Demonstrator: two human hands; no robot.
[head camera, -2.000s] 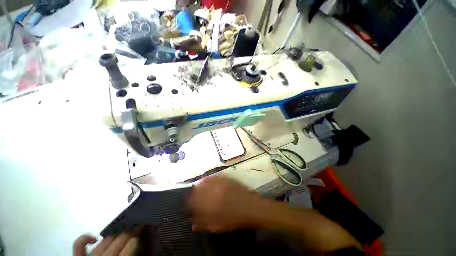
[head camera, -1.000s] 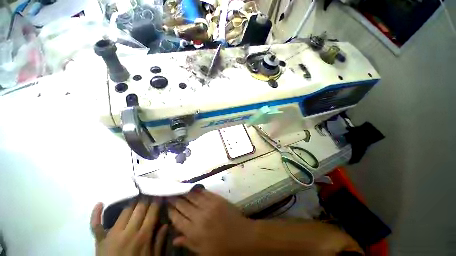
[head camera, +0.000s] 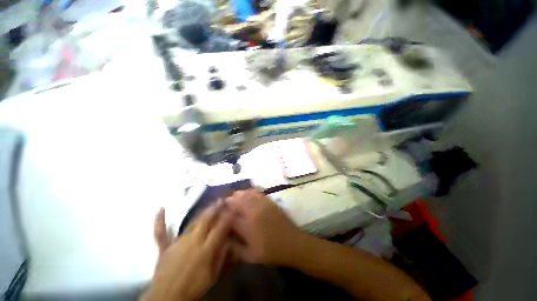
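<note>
A dark fabric panel (head camera: 208, 200) lies on the machine bed just in front of the needle area, its far edge near the presser foot. My left hand (head camera: 197, 247) lies over its near part, fingers together, thumb spread to the left. My right hand (head camera: 259, 226) is at its right edge, touching the left fingers, with curled fingers gripping the fabric. The hands hide most of the panel. The frame is blurred. The sewing machine (head camera: 282, 100) stands behind the hands.
A phone-like rectangle (head camera: 297, 159) and scissors (head camera: 368, 191) lie on the bed, right of the needle. A pale green piece (head camera: 337, 125) is on the machine head. A red bin (head camera: 425, 218) with dark fabric is below right. Bags and scraps are piled behind.
The fabric and both hands have moved forward, closer to the needle. The panel was turned or pressed flat under the fingers. The camera view has shifted, so the machine sits further right.
</note>
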